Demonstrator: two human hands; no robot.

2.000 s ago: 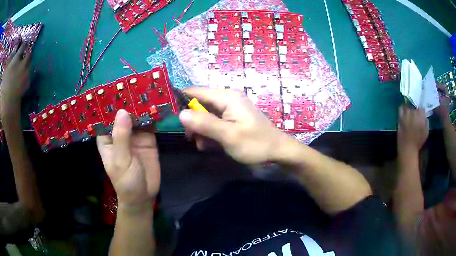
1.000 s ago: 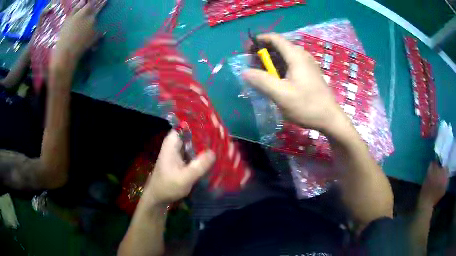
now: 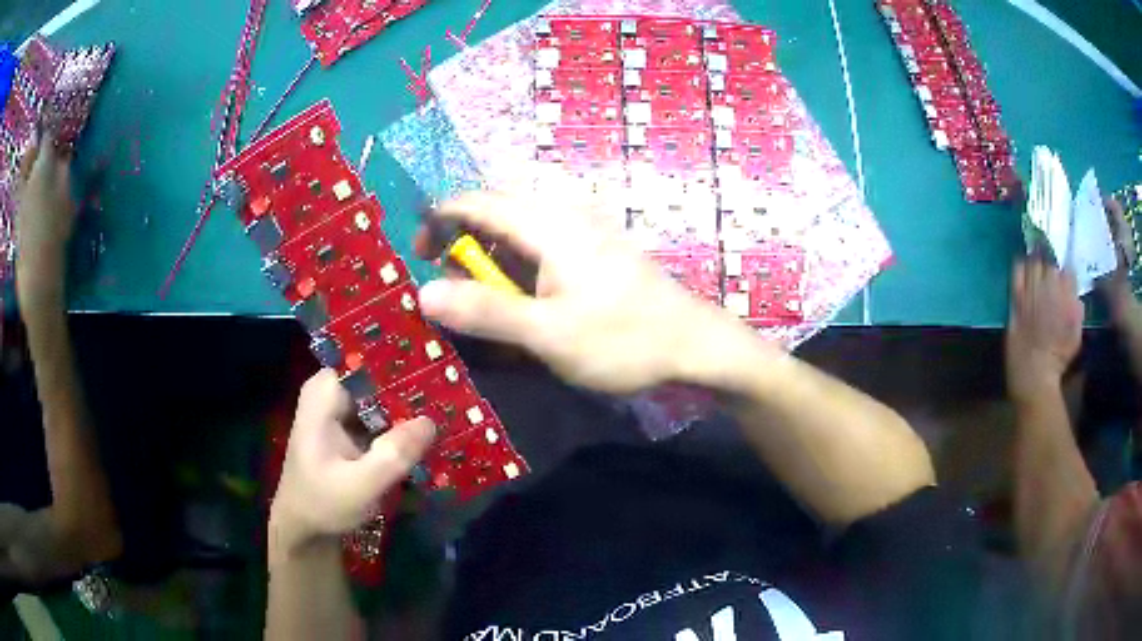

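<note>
A red PCB panel strip (image 3: 357, 269) with pale and silver components slants from upper left to lower right in front of me. My left hand (image 3: 338, 470) grips its lower part, thumb on top. My right hand (image 3: 564, 288) holds cutters with a yellow handle (image 3: 478, 261); their dark jaws are blurred and lie right of the strip, apart from it as far as I can tell. More red panel strips (image 3: 666, 100) lie side by side on the shiny bubble sheet (image 3: 820, 188); my right hand and forearm hide part of them.
Thin red edge rails (image 3: 233, 94) lie on the green mat (image 3: 150, 163) at left. Red board strips lie at top left (image 3: 357, 25) and at right (image 3: 949, 100). A neighbour's hand (image 3: 48, 200) is at far left; another person's hands (image 3: 1046, 313) hold white slips (image 3: 1064, 219) at right.
The strip has turned from nearly level to a steep slant, its near end now close to my body. The cutters have left the strip's end. The view swung away and came back.
</note>
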